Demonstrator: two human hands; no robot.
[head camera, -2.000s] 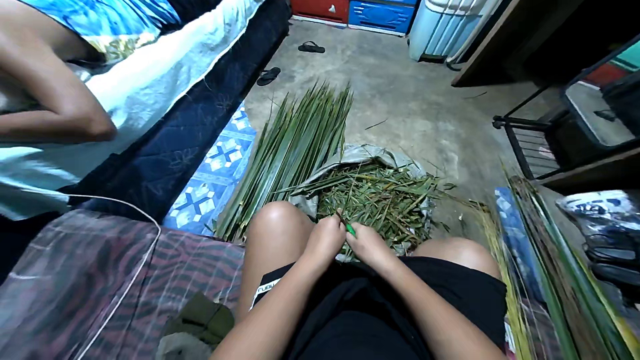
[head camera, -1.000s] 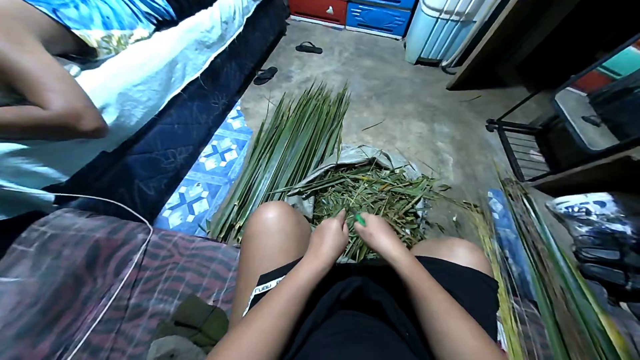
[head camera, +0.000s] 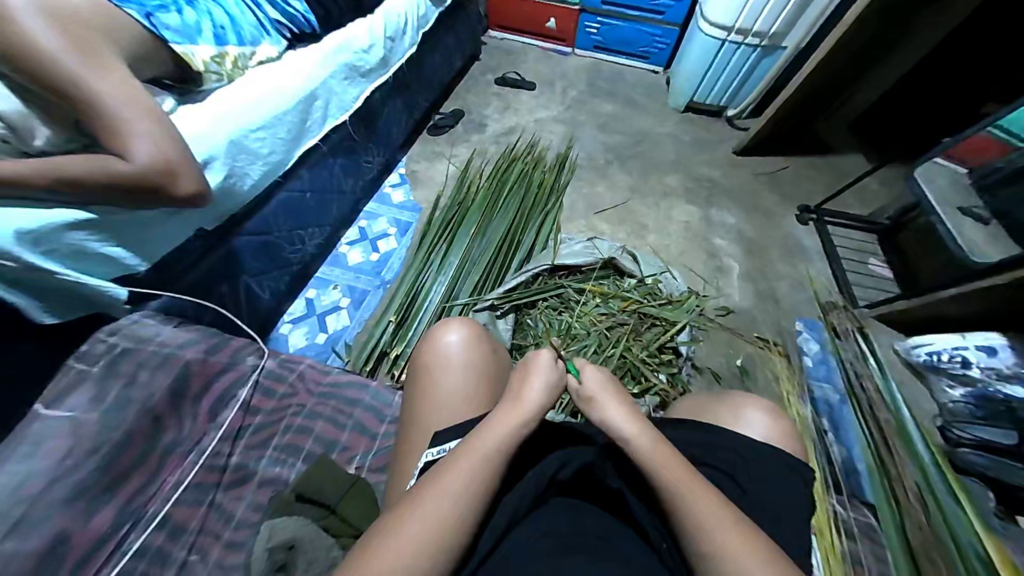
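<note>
My left hand and my right hand meet between my knees, over the near edge of a sack of leaf scraps. A small green-handled tool, perhaps a knife, shows at the fingers of my right hand. The left fingers are closed around something thin and brownish that pokes out at the top; what it is cannot be made out. Beyond my left knee lies a bundle of long green palm leaflets, its near end partly behind the knee.
Long palm fronds lie at the right, near plastic-wrapped items. A black metal rack stands beyond. On the left, a person's arm rests on a bed. A white cord crosses the patterned cover. Slippers lie on the floor.
My hands were slightly apart one second ago, with the green tool at the right hand; now they are together again.
</note>
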